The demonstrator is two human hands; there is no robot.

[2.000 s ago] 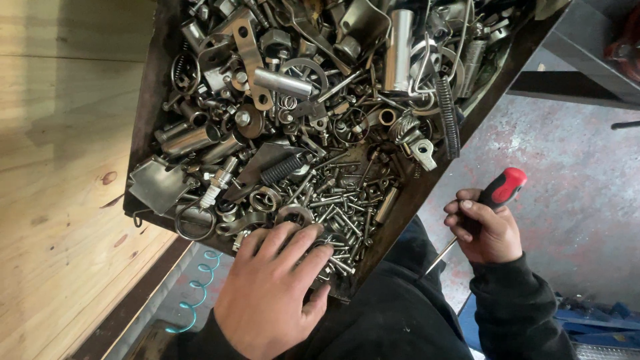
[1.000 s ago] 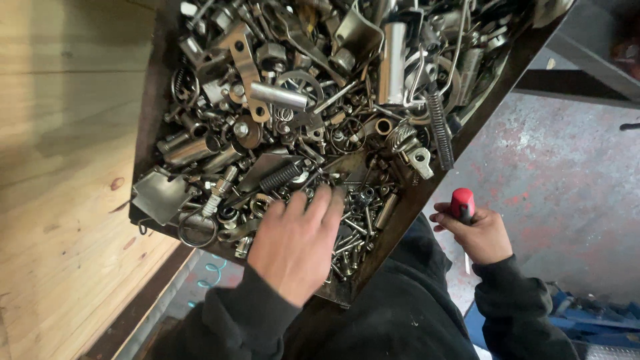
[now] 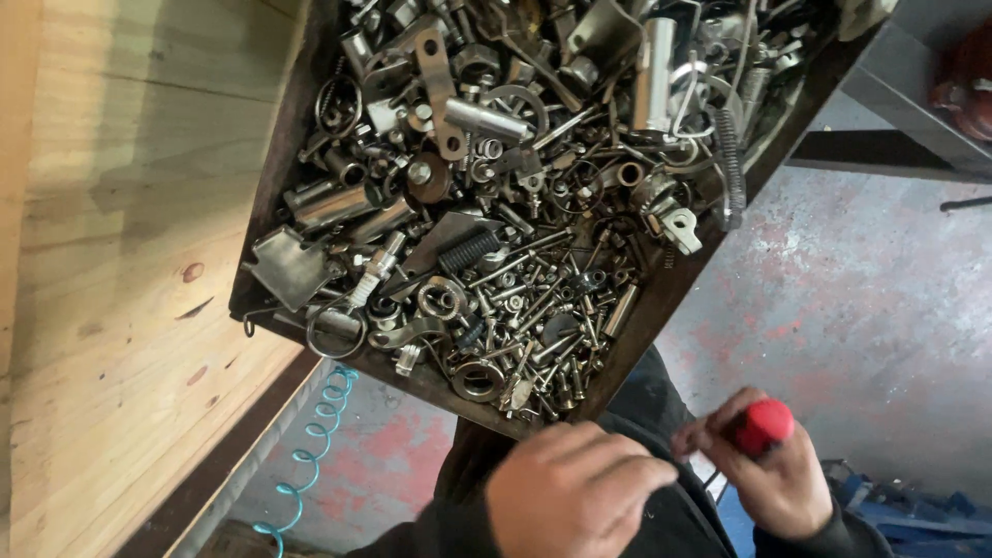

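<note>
A dark metal tray (image 3: 666, 310) holds a heap of bolts, nuts, springs, washers and brackets. Near its lower corner, just outside the rim, is my left hand (image 3: 573, 492), blurred, its fingers bent toward the right; whether it holds anything is hidden. My right hand (image 3: 767, 465) grips a screwdriver (image 3: 765, 426) by its red and black handle, at the lower right, apart from the tray. Most of the screwdriver's shaft is hidden. A spark plug (image 3: 376, 271) and a black coil spring (image 3: 469, 250) lie among the parts.
A wooden board surface (image 3: 139, 232) runs along the left. Below it hangs a teal coiled hose (image 3: 318, 449). A grey metal frame (image 3: 907, 93) stands at the upper right above the stained floor (image 3: 814, 287). Blue objects (image 3: 914, 504) lie at the lower right.
My left hand has left the small bolts in the tray's lower corner and come down outside the rim, closer to my right hand. The screwdriver handle now points more toward the camera.
</note>
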